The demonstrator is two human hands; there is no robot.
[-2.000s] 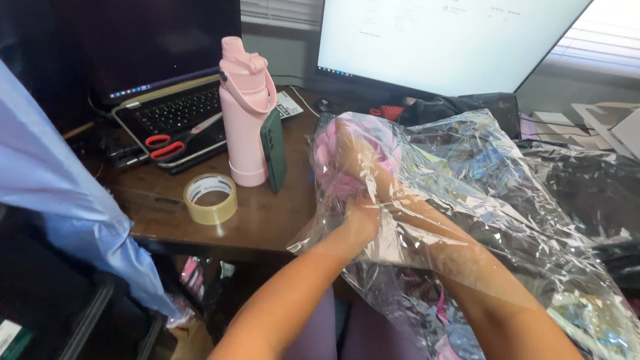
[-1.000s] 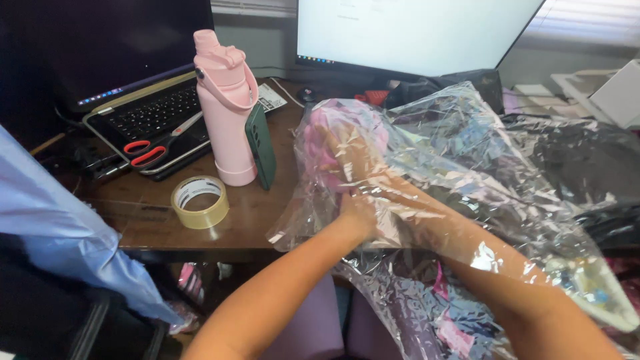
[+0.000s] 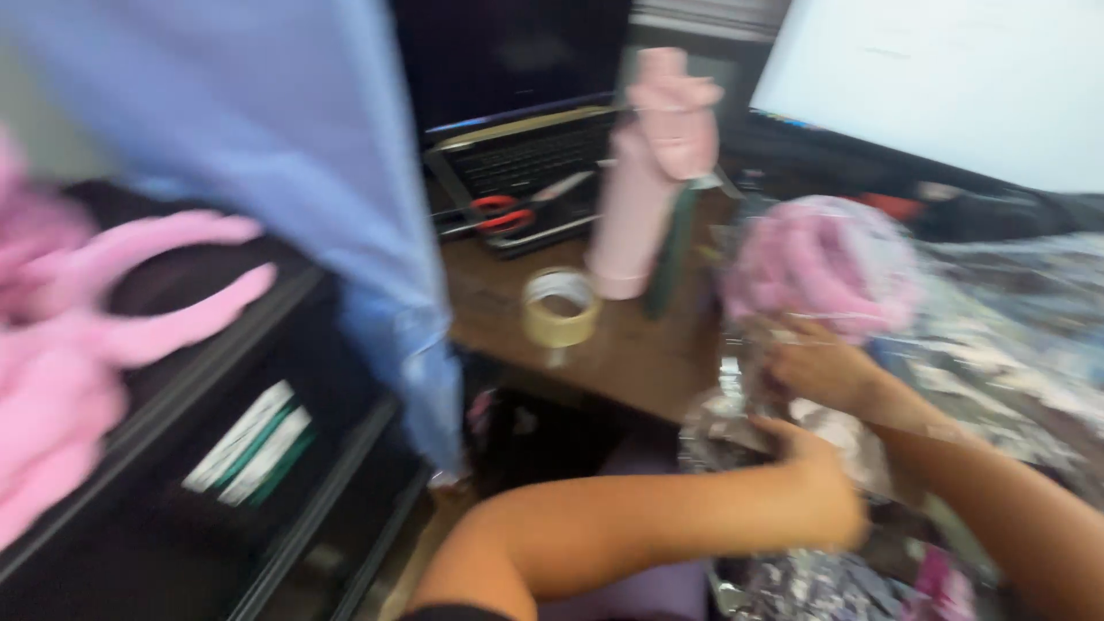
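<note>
A bundle of pink fluffy headbands or similar soft bands (image 3: pixel 819 259) sits under clear film at the right of the desk. My right hand (image 3: pixel 811 362) is inside the clear plastic bag (image 3: pixel 992 345), just below the pink bundle; blur hides whether its fingers grip anything. My left hand (image 3: pixel 811 474) is nearer to me, at the bag's gathered edge, with its fingers bent on the crinkled film. A roll of clear packing tape (image 3: pixel 561 315) stands to the left of both hands.
A pink bottle (image 3: pixel 647 172) stands behind the tape, a dark green phone (image 3: pixel 673 250) leaning on it. Red-handled scissors (image 3: pixel 509 214) lie on the laptop (image 3: pixel 517 164). Blue fabric (image 3: pixel 285 129) hangs at left beside pink plush items (image 3: pixel 60 345) on a black drawer unit (image 3: pixel 172 448).
The view has swung left, bringing the pink plush items into sight. My right hand has come down from the pink bundle, and my left hand is also lower.
</note>
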